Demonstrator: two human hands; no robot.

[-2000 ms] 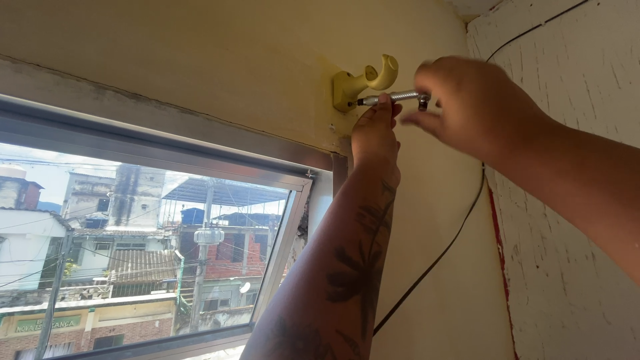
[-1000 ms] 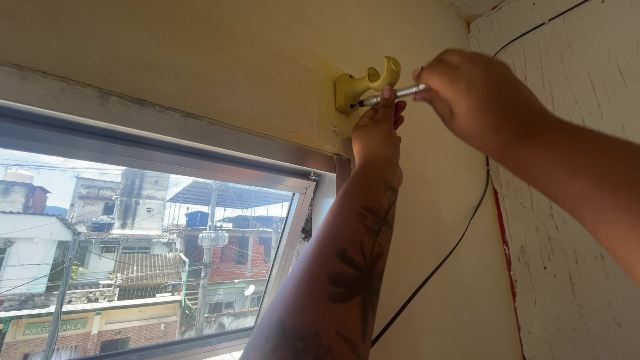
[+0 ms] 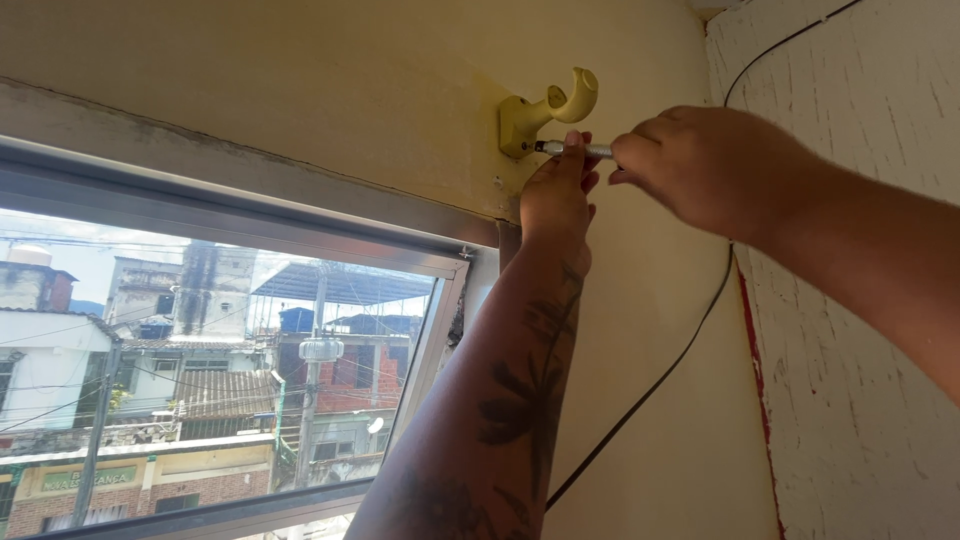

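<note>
A yellow curtain rod bracket [image 3: 519,124] with an open, hooked cradle is fixed to the wall above the window's right corner. A metal driver tool with a ridged shaft [image 3: 598,151] points at the screw [image 3: 526,145] low on the bracket's base; whether its tip touches the screw is hard to tell. My left hand [image 3: 559,187] pinches the shaft near the tip, from below. My right hand [image 3: 686,161] grips the tool's outer end, which the fingers hide.
Below and left is a tilted window with a metal frame [image 3: 439,322]. A black cable [image 3: 660,379] runs down the wall behind my right arm. A small hole [image 3: 497,181] marks the wall under the bracket. The side wall [image 3: 847,322] is rough and pale.
My right hand has shifted and turned about the tool's outer end, now covering more of it than two seconds ago. My left hand stays near the tip.
</note>
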